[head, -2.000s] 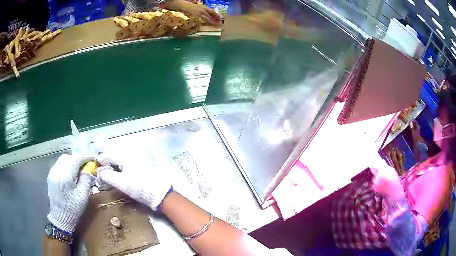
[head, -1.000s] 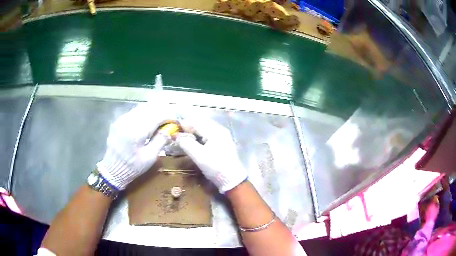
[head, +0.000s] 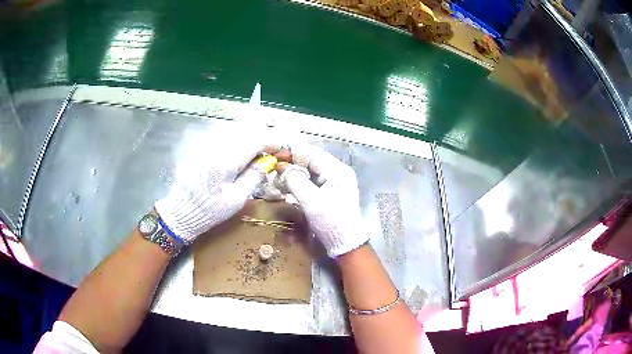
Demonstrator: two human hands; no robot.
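Note:
My left hand (head: pixel 218 183), in a white knitted glove with a yellow wrap (head: pixel 266 163) on a digit, and my right hand (head: pixel 324 197), also gloved, meet above the top edge of a brown cardboard pad (head: pixel 215 266). Their fingertips are close together; whatever lies between them is too small or hidden to tell. A crumpled white wipe (head: pixel 271 189) shows just below the fingers. Thin pale sticks (head: pixel 267 222) lie across the top of the pad. A small round pale cap (head: pixel 266 252) sits mid-pad among tiny dark specks (head: pixel 255 271).
A translucent pointed nozzle (head: pixel 256 95) rises behind my hands. A green conveyor belt (head: pixel 277 55) runs beyond the shiny metal bench (head: pixel 97 173). Tan-brown pieces (head: pixel 398 10) lie on the far ledge. A clear panel stands at right, and part of a person shows at lower right.
The view has swung from right towards the bench, so the pad now sits near centre. My hands stay together above the pad, with fingers slightly shifted.

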